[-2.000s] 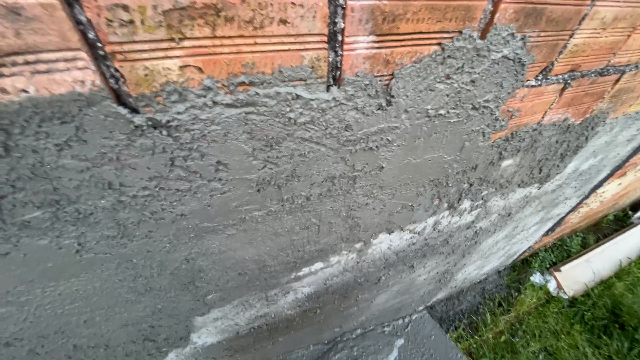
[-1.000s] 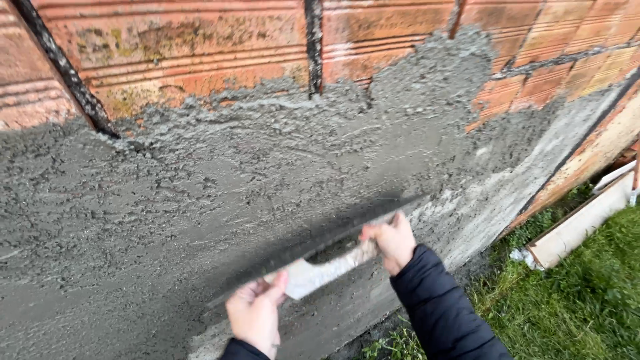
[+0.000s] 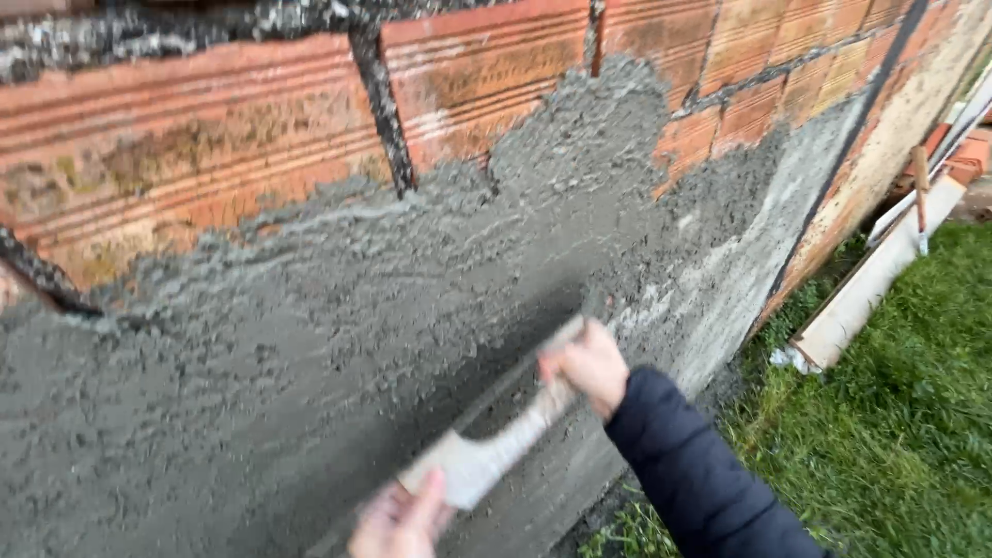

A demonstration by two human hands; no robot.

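Note:
My right hand point(image 3: 589, 368), in a dark padded sleeve, grips the upper right end of a plastering float point(image 3: 496, 457) with a pale handle. At the float's lower left end is my left hand point(image 3: 407, 515), blurred, its thumb and fingers closed on the edge. The float slants up to the right, its face towards the wet grey mortar point(image 3: 294, 372) on the wall; whether its whole face touches cannot be told. Above the mortar's ragged upper edge, ridged orange hollow clay bricks point(image 3: 480, 77) lie bare with dark joints between them.
A dark vertical strip point(image 3: 845, 163) runs down the wall at the right. Beyond it, a pale board point(image 3: 860, 302) leans low near the wall's foot, with a wooden-handled tool point(image 3: 921, 186) against it. Green grass point(image 3: 876, 434) borders the wall below right.
Two seconds ago no hands were in view; one second ago both were on the float at the wall. The float now slants more steeply. The view has moved nearer the bricks.

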